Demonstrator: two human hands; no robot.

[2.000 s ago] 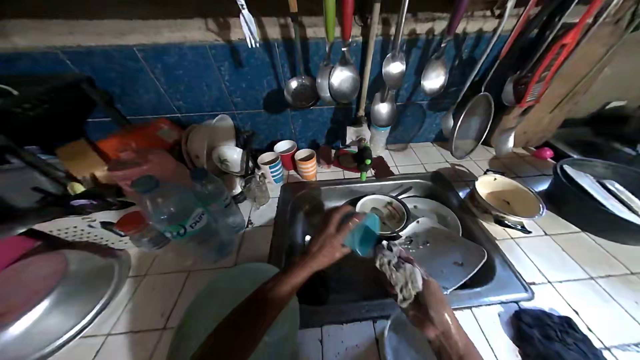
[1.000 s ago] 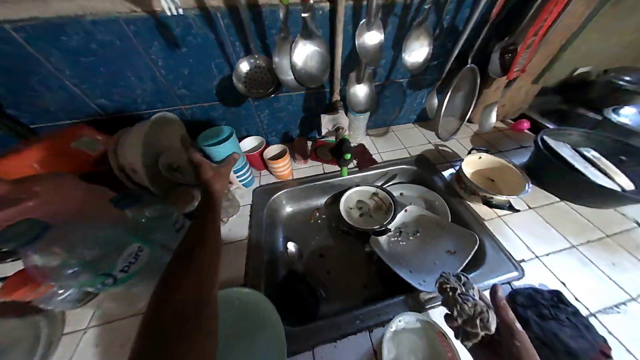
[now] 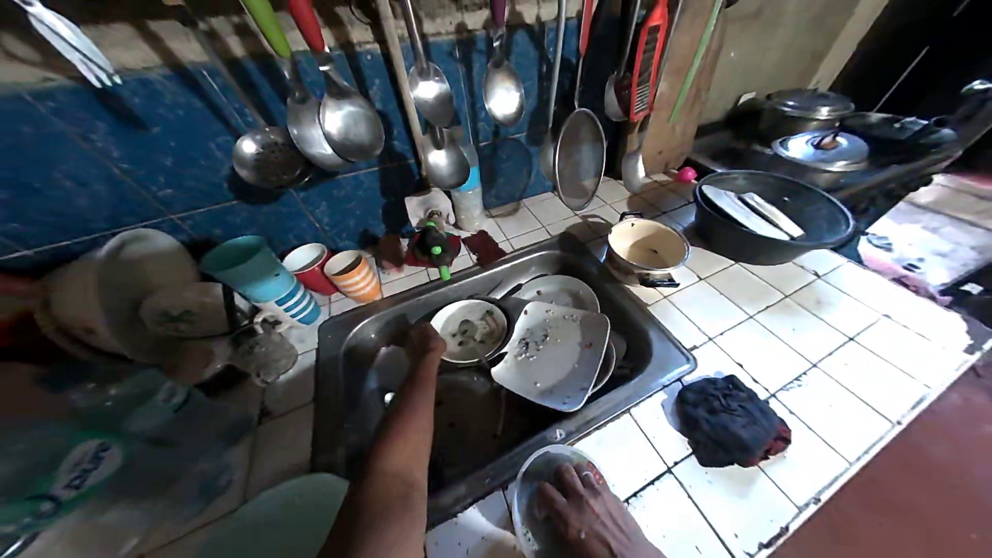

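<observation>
My left hand (image 3: 425, 341) is in the metal sink (image 3: 356, 322), at the left edge of a white bowl (image 3: 469, 332) with murky contents; its fingers are hard to make out. Beside that bowl a squarish light plate (image 3: 550, 356) with food scraps lies tilted over a round plate (image 3: 562, 293). At the near rim of the sink, my right hand (image 3: 577, 504) reaches into a pale container (image 3: 531, 477); the fingertips are partly hidden, and whether it holds the cloth cannot be told. A teal cup (image 3: 248, 267) rests tilted on a blue-striped cup (image 3: 294, 301).
Red (image 3: 308, 267) and orange striped (image 3: 353, 275) cups stand behind the sink. A cream pot (image 3: 647, 248), a black basin (image 3: 775, 221) and a dark cloth (image 3: 728, 422) are on the right. Plastic bottles (image 3: 93, 465) and a green basin (image 3: 287, 511) are at the left. Ladles and spoons (image 3: 353, 124) hang above.
My left hand has left the teal cup at the striped cups and moved right into the sink. My right hand, beside a crumpled cloth earlier, is now in the pale container.
</observation>
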